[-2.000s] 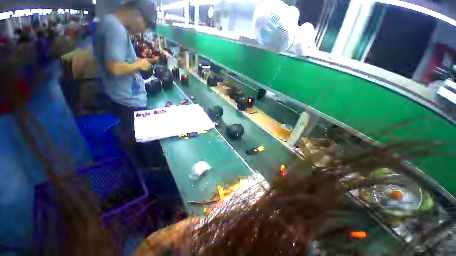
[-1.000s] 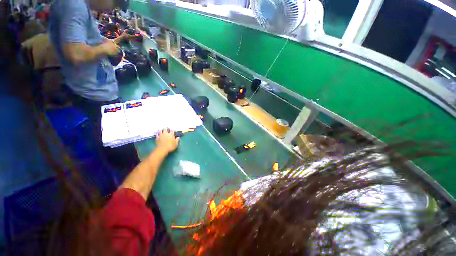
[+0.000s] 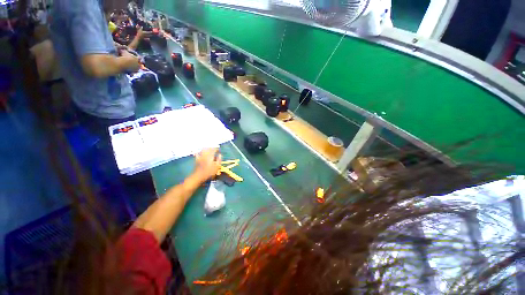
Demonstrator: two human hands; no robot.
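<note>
My left hand (image 3: 206, 164), in a red sleeve, reaches in from the lower left to the front right corner of the white tray (image 3: 172, 136). Its fingers are on black-and-yellow strap pieces (image 3: 229, 173), which stick out to its right over the green surface. The exact grip is blurred. A small clear plastic bag (image 3: 215, 198) lies just below the hand. An orange heap (image 3: 280, 237) is partly hidden by hair in the lower middle. My right hand is not in view.
Black rounded units (image 3: 256, 142) and a black-and-yellow piece (image 3: 284, 169) lie beyond the pale line. A small orange piece (image 3: 320, 194) is nearer. A coworker (image 3: 95, 63) stands at upper left. Hair and a shiny plastic sheet (image 3: 455, 236) cover the lower right.
My left arm came into view and reached the tray's edge. Since then the hand and black-and-yellow pieces have moved slightly right and nearer, away from the tray. The small bag has shifted nearer the hand.
</note>
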